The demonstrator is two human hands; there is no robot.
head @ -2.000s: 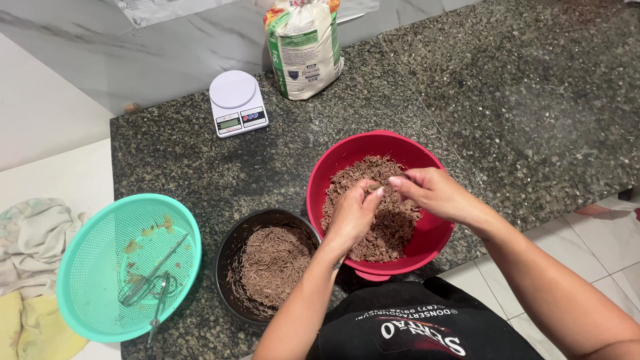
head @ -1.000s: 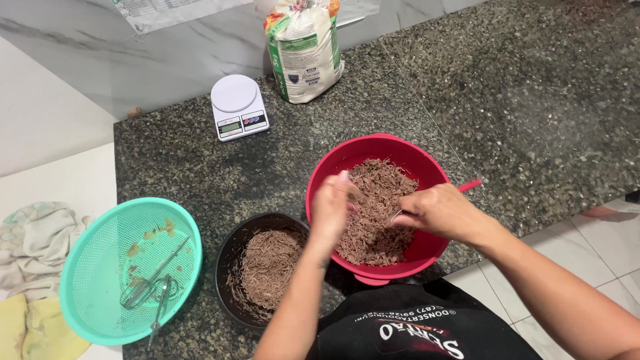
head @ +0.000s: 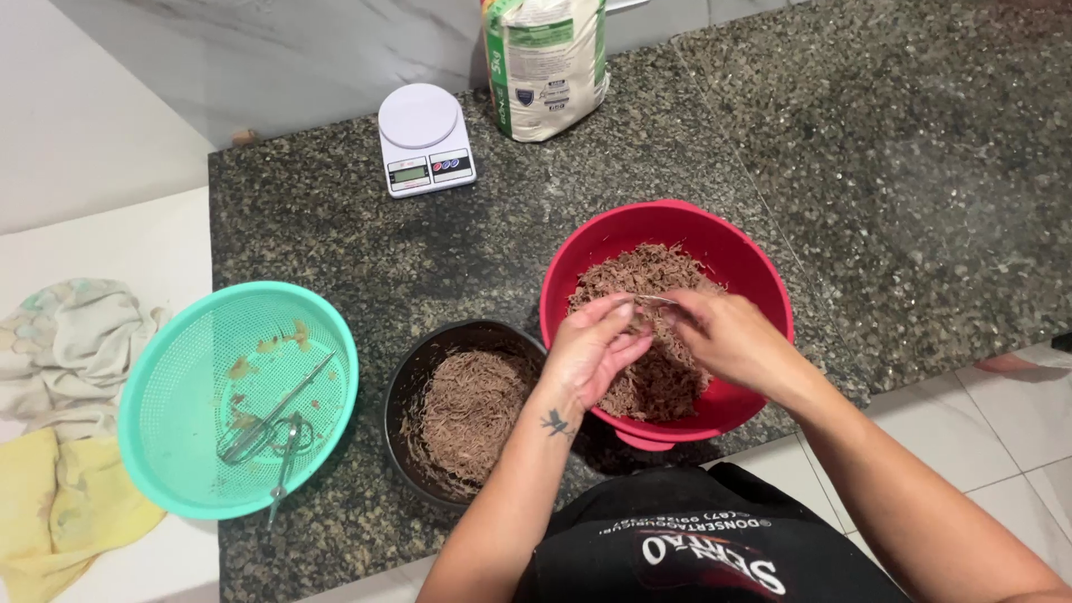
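Both my hands are over a red plastic bowl (head: 762, 276) that holds shredded brown meat (head: 645, 272). My left hand (head: 599, 343) has its fingers curled around a small piece of the meat, palm turned partly up. Close beside it, my right hand (head: 729, 339) holds a thin metal utensil (head: 657, 298) whose tip reaches the left fingertips; its kind cannot be told. A dark pot (head: 400, 435) with more finely shredded meat (head: 473, 419) stands left of the red bowl, partly behind my left forearm.
A turquoise plastic colander (head: 167, 335) with metal utensils (head: 276, 410) sits at the counter's left edge. Behind are a white kitchen scale (head: 419, 126) and a large printed bag (head: 548, 75) by the wall. Cloths (head: 67, 360) lie at far left. The granite counter (head: 904, 209) extends right.
My hands were apart over the red bowl one second ago, and now they are together at its middle. A red handle seen beside my right hand then is hidden now.
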